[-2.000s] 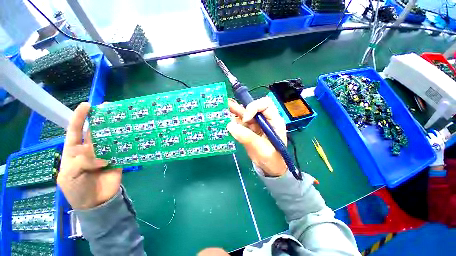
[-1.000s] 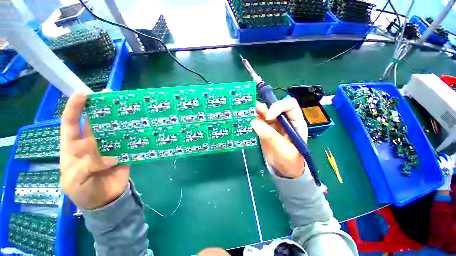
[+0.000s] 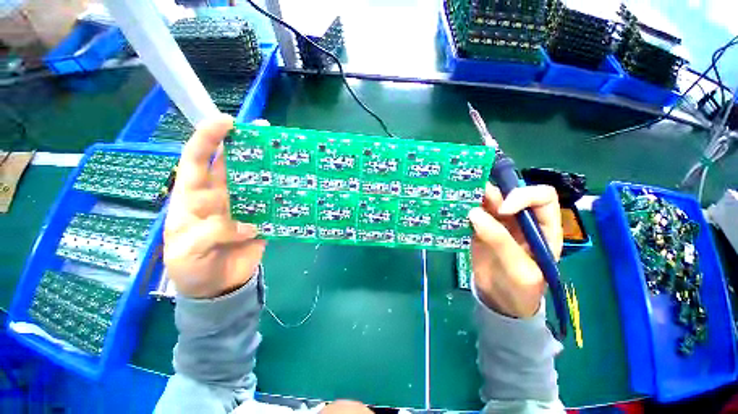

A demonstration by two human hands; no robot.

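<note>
A green PCB panel [image 3: 360, 187] with rows of small circuits is held up above the green mat. My left hand [image 3: 212, 222] grips its left end, thumb at the lower edge and fingers behind. My right hand [image 3: 518, 251] pinches its right end and also holds a dark blue soldering iron [image 3: 530, 230]. The iron's metal tip points up and away, beyond the panel's upper right corner, not touching the panel. A thin pale wire [image 3: 293, 323] lies on the mat below the panel.
Blue trays of panels [image 3: 121, 356] stand at left, with more blue trays [image 3: 494, 71] at the back. A blue parts bin [image 3: 647, 356] with loose boards is at right. Yellow tweezers [image 3: 574, 315] and the stand's sponge [image 3: 572, 224] lie behind my right hand. A black cable [image 3: 352, 89] crosses behind the panel.
The view has turned left, so the scene shifts right in the picture. The panel now slopes slightly down to the right. Both hands keep their hold. Part of another board shows beside my right hand.
</note>
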